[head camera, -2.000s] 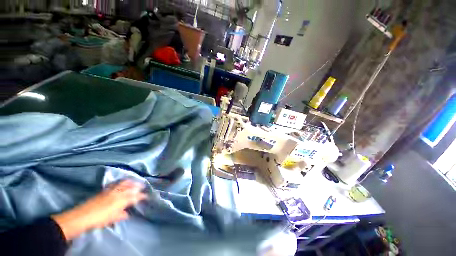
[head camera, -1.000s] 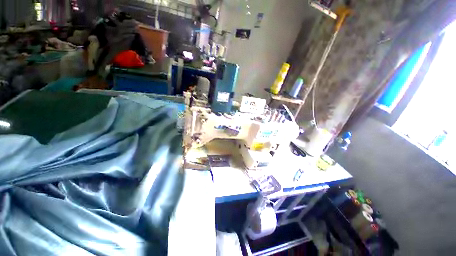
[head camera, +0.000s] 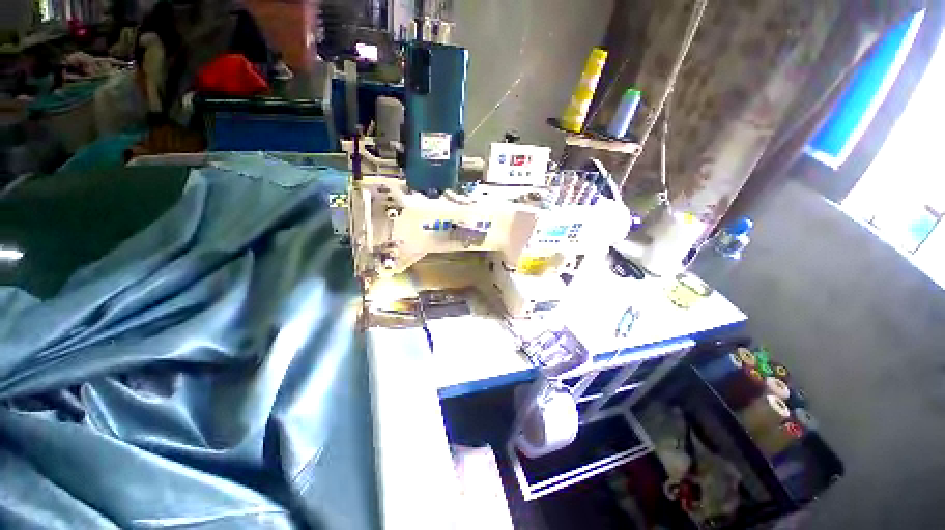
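Observation:
The large light-blue satiny fabric (head camera: 207, 352) lies in folds over the left side and runs down to the lower edge of the view. The cream sewing machine (head camera: 456, 230) stands right of it, with its needle area (head camera: 389, 295) lit yellow. A white strip or surface (head camera: 414, 435) runs down beside the fabric's right edge; I cannot tell which it is. Neither my left hand nor my right hand is in view.
A teal upright box (head camera: 433, 119) and a control box (head camera: 518, 164) stand by the machine head. Thread cones (head camera: 585, 91) stand behind. A white roll (head camera: 547, 419) hangs below the front table edge. A dark crate (head camera: 767, 414) of thread cones is at lower right.
A hand that was on the fabric two seconds ago is out of view. The view has turned, so the machine sits further left and the floor crate shows more.

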